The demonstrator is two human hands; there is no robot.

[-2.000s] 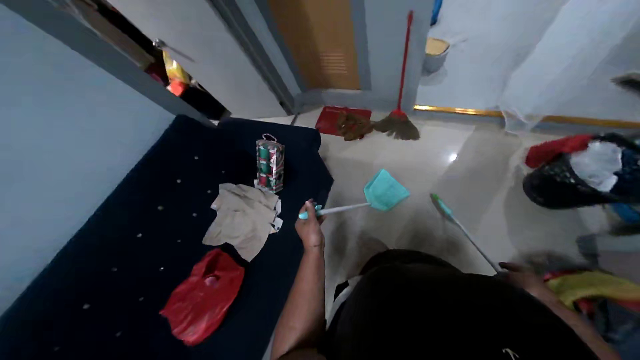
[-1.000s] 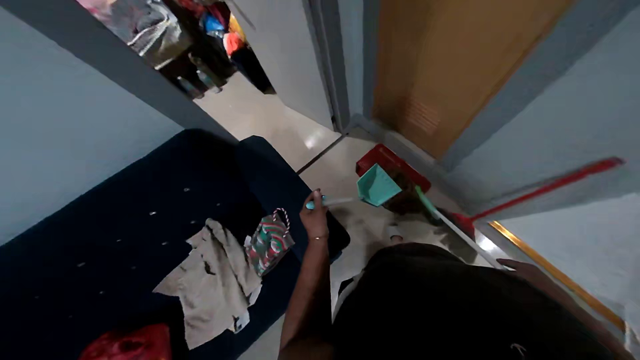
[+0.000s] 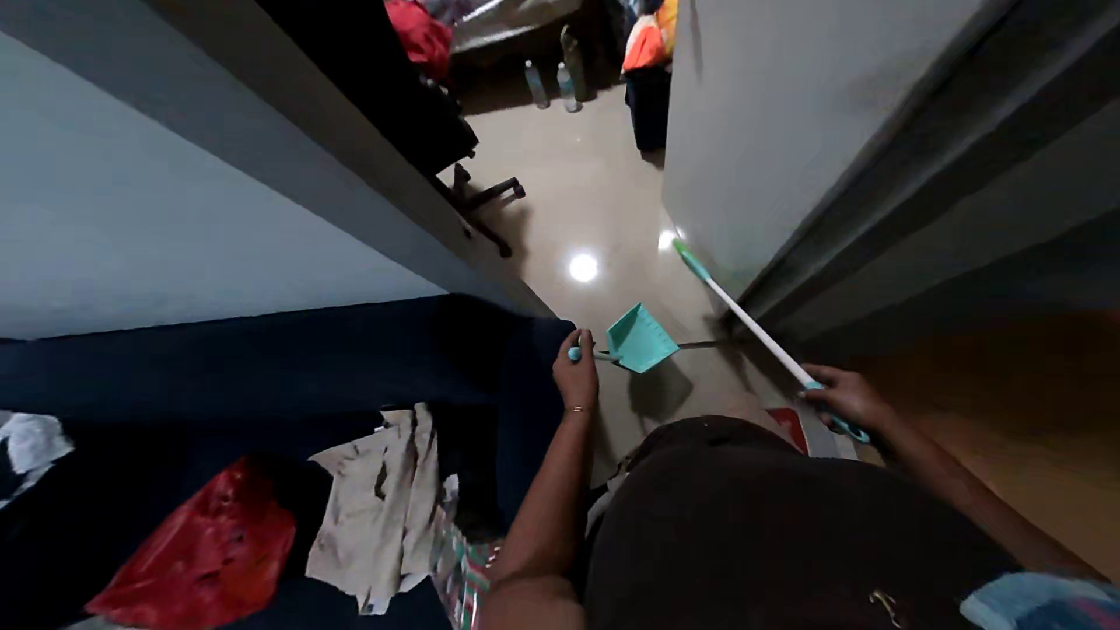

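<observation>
My left hand (image 3: 577, 367) grips the handle of a teal dustpan (image 3: 643, 339), whose pan hangs over the floor to the right of that hand. My right hand (image 3: 849, 398) is closed round the grip of a long-handled broom (image 3: 761, 332) with a white pole. The broom's green bristle end (image 3: 691, 258) points up and left, close to the lower edge of the open door. Dustpan and broom head are apart.
A dark blue sofa (image 3: 376, 350) on the left holds a red plastic bag (image 3: 210, 551) and beige cloth (image 3: 376, 507). Beyond the doorway are a wheeled chair base (image 3: 486, 197), plastic bottles (image 3: 567, 87) and a dark bin (image 3: 647, 109). A white door (image 3: 761, 114) stands right.
The view has swung left to the doorway and the room beyond. My right hand, earlier at the frame's edge, now shows plainly round the broom's grip. Both tools stay in my hands.
</observation>
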